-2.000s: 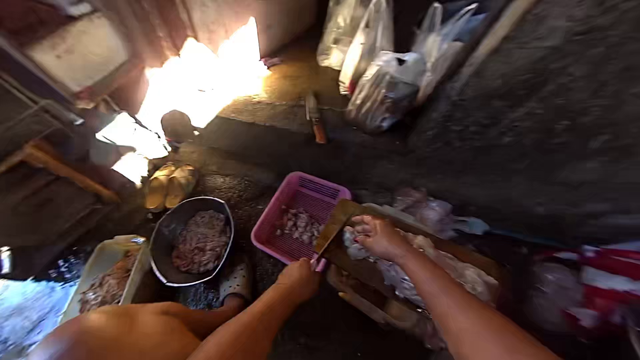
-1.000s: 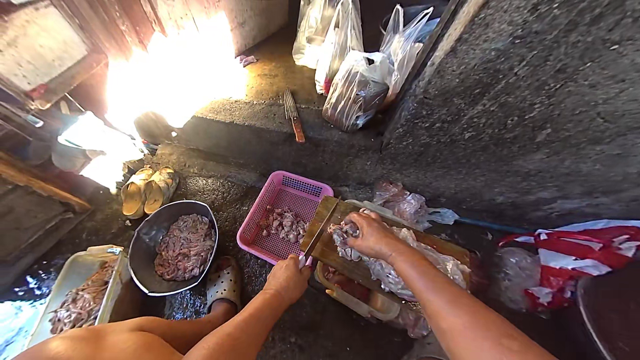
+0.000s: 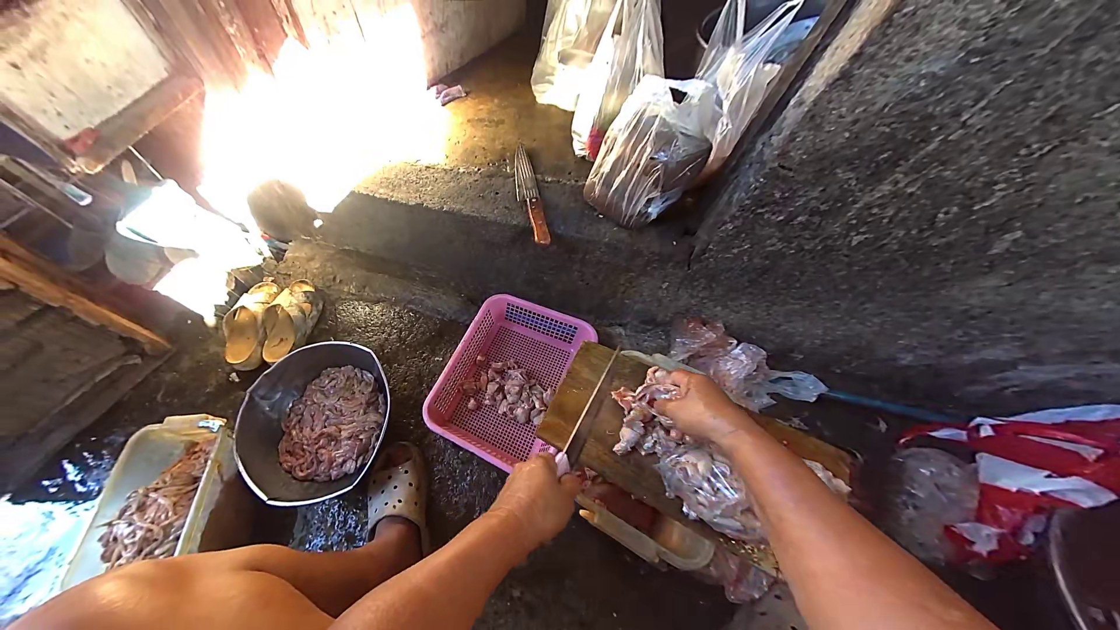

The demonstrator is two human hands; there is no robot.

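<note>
My left hand (image 3: 535,497) grips the pale handle of a kitchen knife (image 3: 591,404), its narrow blade over the left end of a wooden cutting board (image 3: 584,376). My right hand (image 3: 700,404) holds pieces of raw meat (image 3: 643,411) on the board, just right of the blade. More raw meat in a clear plastic bag (image 3: 713,490) lies on the board beneath my right wrist. A pink perforated plastic basket (image 3: 444,395) with small meat pieces (image 3: 512,392) touches the board's left end. Under the board is a plastic container (image 3: 682,544) with reddish contents.
At the left stand a dark basin (image 3: 255,429) of raw meat strips and a pale tub (image 3: 131,464) of more. Clogs (image 3: 273,322) lie behind. A second knife (image 3: 530,194) rests on the ledge near filled plastic bags (image 3: 652,149). A red-and-white bag (image 3: 1006,472) lies right.
My right hand has lifted slightly off the meat and come back to it, or stayed close; that is unclear. The knife remains in my left hand over the board. The view has shifted slightly.
</note>
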